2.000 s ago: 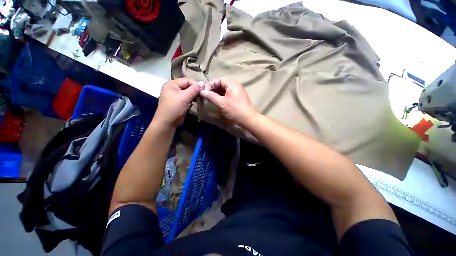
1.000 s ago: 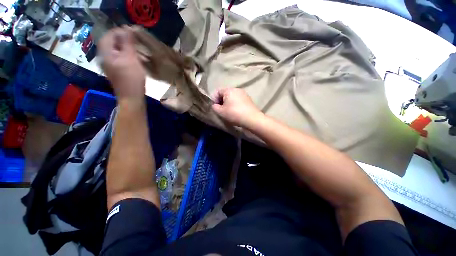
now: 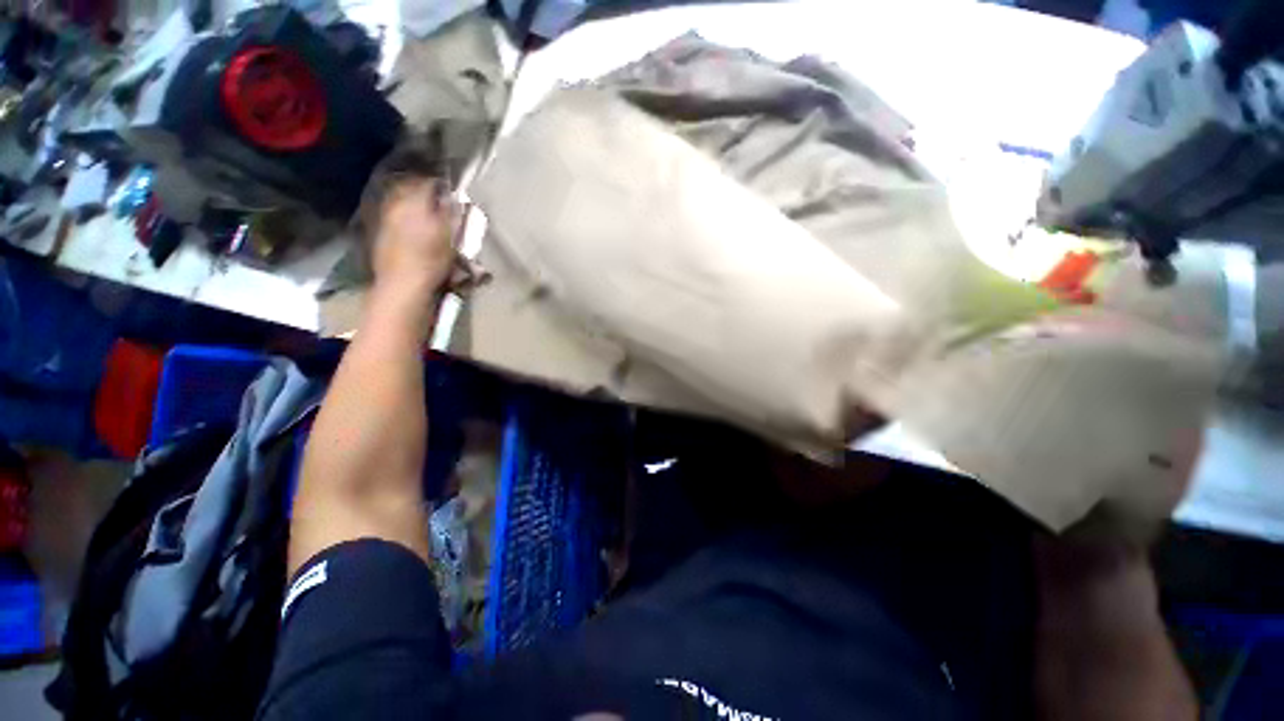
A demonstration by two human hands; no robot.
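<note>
The khaki garment piece (image 3: 676, 240) lies spread and creased over the white table, with its right part lifted and blurred near the front edge. My left hand (image 3: 411, 233) is blurred at the garment's left end, over darker khaki cloth; its grip is unclear. My right hand is hidden under the raised khaki cloth at the right; only the forearm shows below it. The sewing machine head (image 3: 1148, 134) stands at the upper right, with red-orange tape (image 3: 1074, 276) beside its needle area.
A black machine part with a red round piece (image 3: 275, 96) stands at the upper left. Blue crates (image 3: 542, 528) sit below the table edge. A black-and-grey cloth (image 3: 211, 514) drapes over the left crate. Small clutter lies on the table's left end.
The view has shifted. My right hand has moved from the garment's left part to the far right, under cloth that is now lifted and folded over. My left hand is lower on the left cloth.
</note>
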